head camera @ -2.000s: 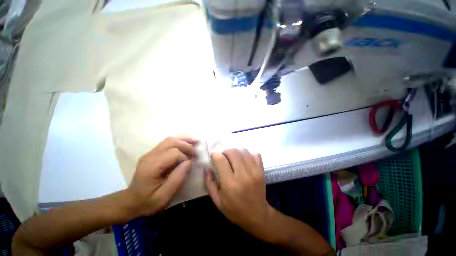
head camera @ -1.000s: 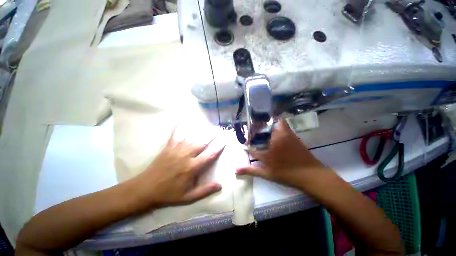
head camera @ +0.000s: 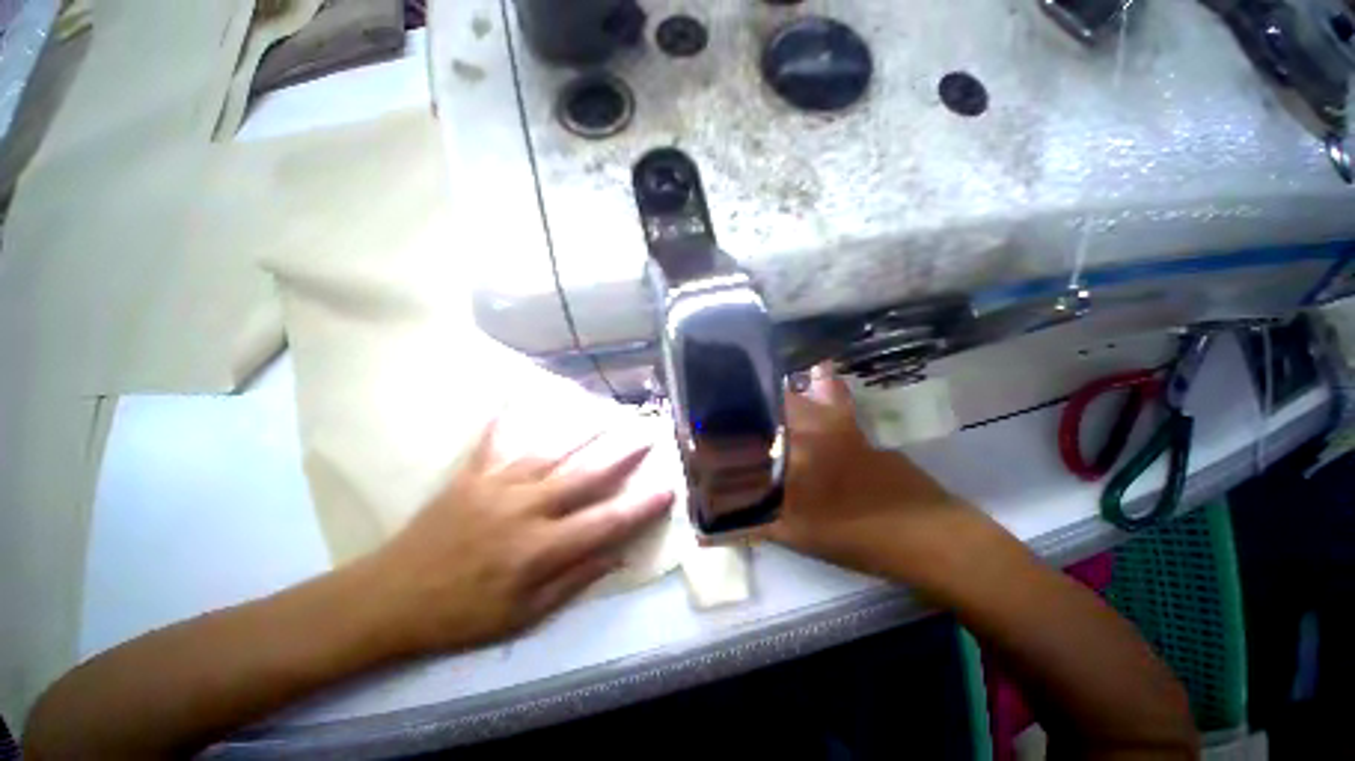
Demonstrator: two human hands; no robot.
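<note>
A cream garment panel (head camera: 372, 357) lies on the white table left of the needle area, partly in bright glare. A pale strip (head camera: 719, 575) shows its lower end below the shiny thread take-up guard (head camera: 724, 402). My left hand (head camera: 543, 520) lies flat on the panel with fingers spread, pointing toward the needle area. My right hand (head camera: 825, 461) is just right of the guard, which hides its fingertips, so its hold cannot be told. The needle and presser foot are lost behind the guard and in glare.
The white machine head (head camera: 951, 179) fills the upper right. Scissors with a red loop (head camera: 1103, 425) and a green loop rest right of my right hand. A green basket (head camera: 1189, 595) is below the table. Long cut panels (head camera: 134, 268) lie at the left.
The hands first pinched cloth at the table edge, then moved up to the needle area. Since then the strip's lower end has moved up toward the machine. The view has shifted closer over the head.
</note>
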